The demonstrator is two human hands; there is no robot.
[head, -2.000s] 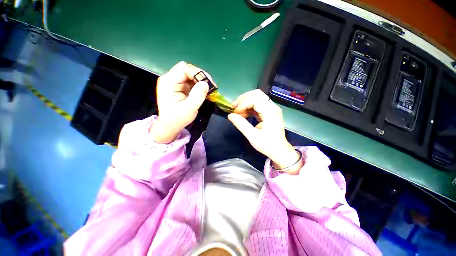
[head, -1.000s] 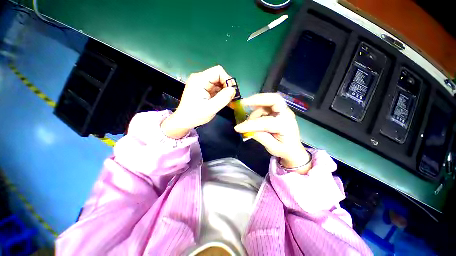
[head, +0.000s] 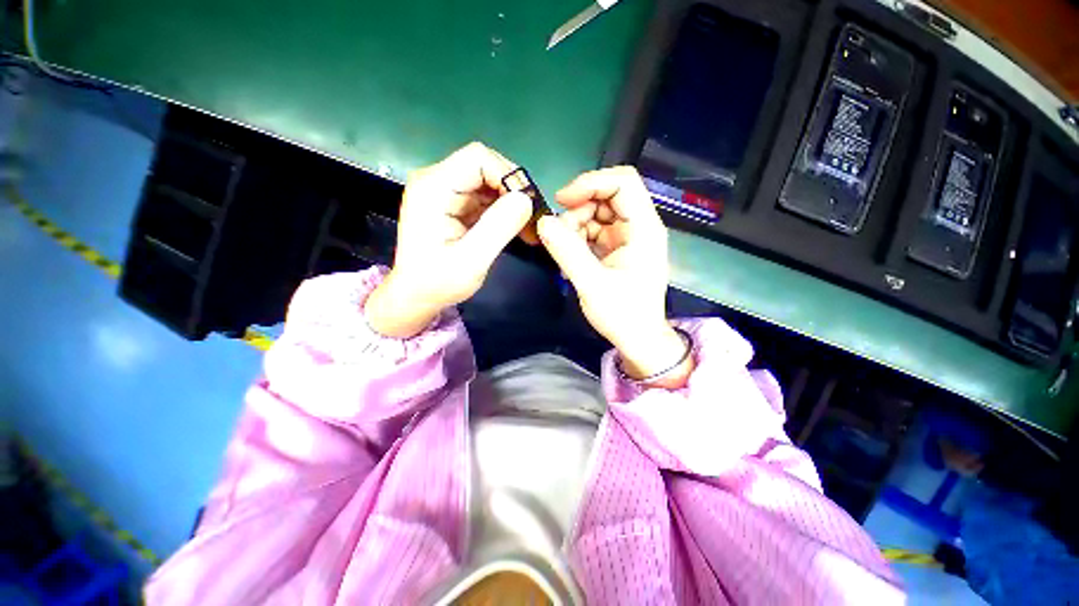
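My left hand pinches a small black-framed module between thumb and forefinger, in front of the bench edge. A bit of its yellow-orange flex shows beside my thumb; the rest is hidden by my fingers. My right hand has its thumb and fingertips at the module's lower right end, touching it. Whether the right fingers grip the flex or only touch it is partly hidden. A silver craft knife lies on the green mat, cut off by the top edge.
A black phone tray lies on the green bench at right. It holds a dark-screened phone, two phones with batteries showing and another dark phone at far right. A black rack stands on the blue floor at left.
The yellow ribbon stretched between my hands earlier is now mostly out of sight. My right fingers have come up close to the module. The view has shifted, and the ring at the top is gone.
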